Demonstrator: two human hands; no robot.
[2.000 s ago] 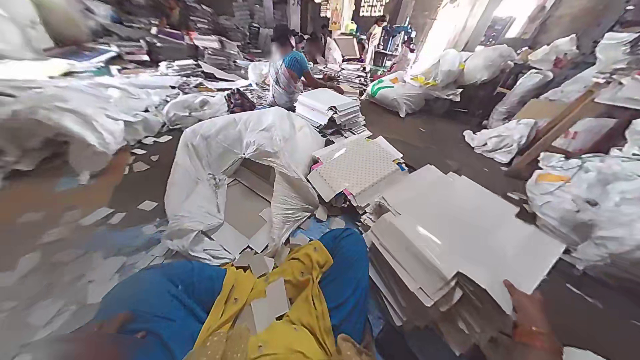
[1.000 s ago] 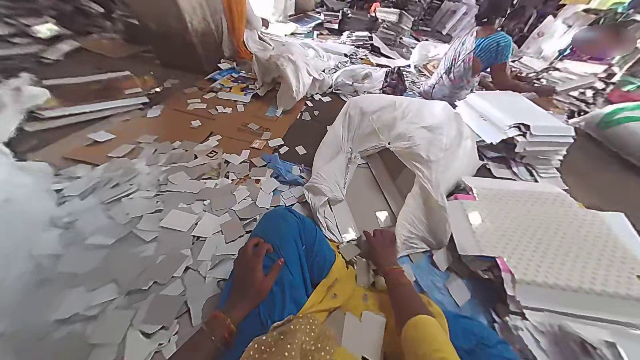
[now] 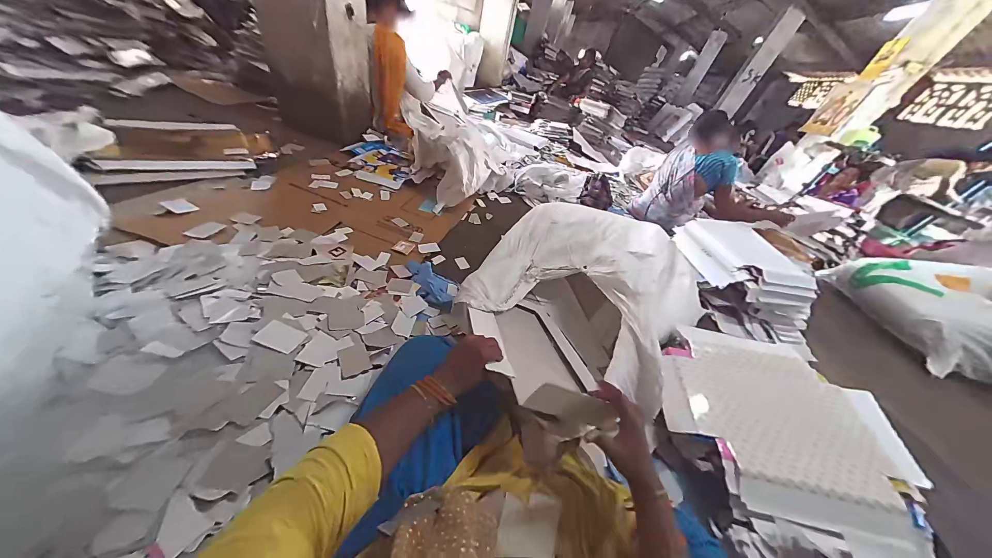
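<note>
My left hand (image 3: pixel 471 363) is closed on the edge of a white cardboard strip (image 3: pixel 494 345) at the left side of the mouth of a white woven sack (image 3: pixel 589 232). Gripped in my right hand (image 3: pixel 626 426) is a grey-brown cardboard piece (image 3: pixel 570 407), held low in front of the same opening. Long flat cardboard pieces (image 3: pixel 531 353) lie inside the sack between my hands. Loose small cardboard offcuts rest on the yellow cloth over my lap, below my hands.
Grey and white cardboard scraps (image 3: pixel 279 337) cover the floor at left. Stacked sheets with a dotted white top (image 3: pixel 790 418) stand at right, another stack (image 3: pixel 744 256) behind. A person (image 3: pixel 697 174) sits beyond the sack, another (image 3: pixel 391 77) stands further back. A full sack (image 3: pixel 922 310) lies far right.
The view has swung far left, then back somewhat to the right. A second ago my left hand lay on my knee; now it is at the cardboard strip. My right hand now holds a cardboard piece.
</note>
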